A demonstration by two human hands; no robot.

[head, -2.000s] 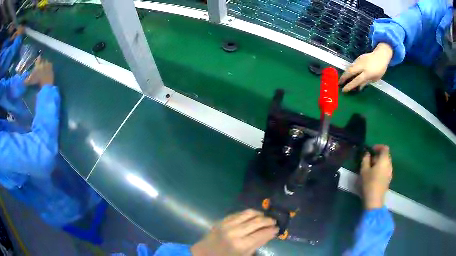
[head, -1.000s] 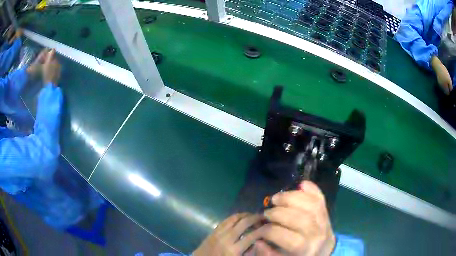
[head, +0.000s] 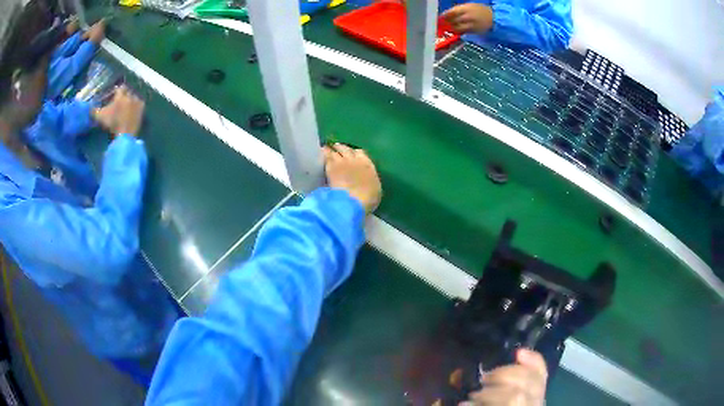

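The black press fixture [head: 548,289] stands at the lower right, its two prongs over the belt edge. Its silver toggle linkage [head: 548,317] leads down to my right hand [head: 512,384], which is closed at the handle end; the red grip is hidden in the fist. An orange piece of the nest [head: 456,377] shows beside this hand. My left hand [head: 353,176] reaches over the belt rail beside the upright post; its fingertips are partly hidden and I cannot tell if they hold a part. Small black parts [head: 497,173] lie spaced on the green belt [head: 429,158].
The grey-white post [head: 290,95] stands against my left hand. Across the belt are a clear blister tray [head: 548,103] with black parts, a red tray [head: 377,28] and a second post [head: 421,51]. Other workers in blue sleeves are at left [head: 79,214], top and right edge.
My left hand has left the fixture nest and reached forward-left to the belt by the post. My right hand stays at the clamp handle. The view has shifted left, and belt parts have moved.
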